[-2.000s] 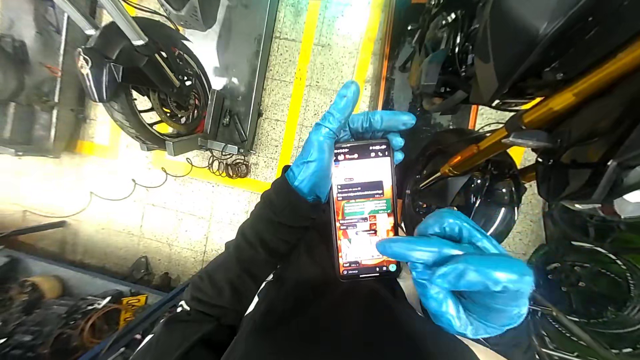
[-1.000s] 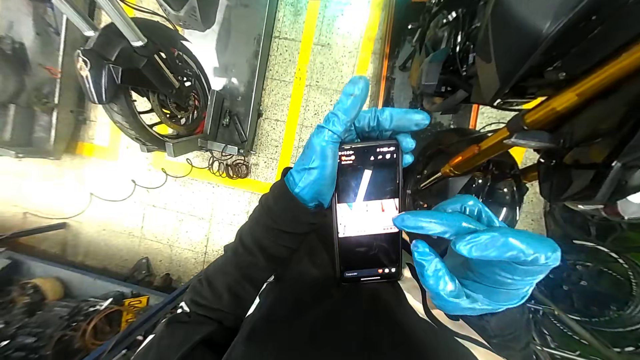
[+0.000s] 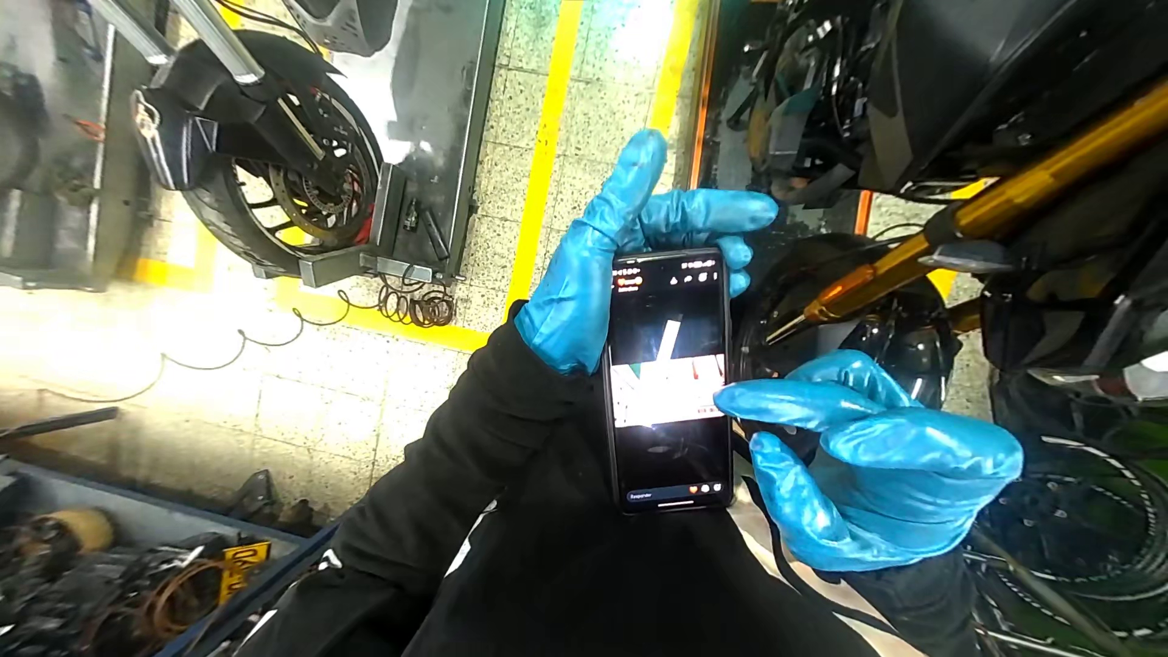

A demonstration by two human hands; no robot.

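Both my hands wear shiny blue gloves. In the middle of the head view a black smartphone [image 3: 671,456] is held upright, its screen facing up at me and showing a mostly dark display with a bright picture across the middle. My left hand [image 3: 620,251] grips the phone's upper part from the left side, with the thumb pointing up and the other fingers behind and past its top edge. My right hand [image 3: 876,456] is at the phone's right side, holding nothing, its index fingertip at the screen's right edge and the thumb apart below.
A motorcycle wheel [image 3: 283,155] stands on a metal lift platform [image 3: 438,119] at upper left, near a coiled cable [image 3: 415,301]. Right of me is a motorcycle with a gold fork tube [image 3: 1049,173]. A blue-edged bin [image 3: 182,511] of parts is at lower left. Yellow lines [image 3: 546,155] mark the tiled floor.
The phone's screen has gone from a chat-like page to a dark display with a bright picture. My right hand's index finger has moved from over the lower screen to its right edge.
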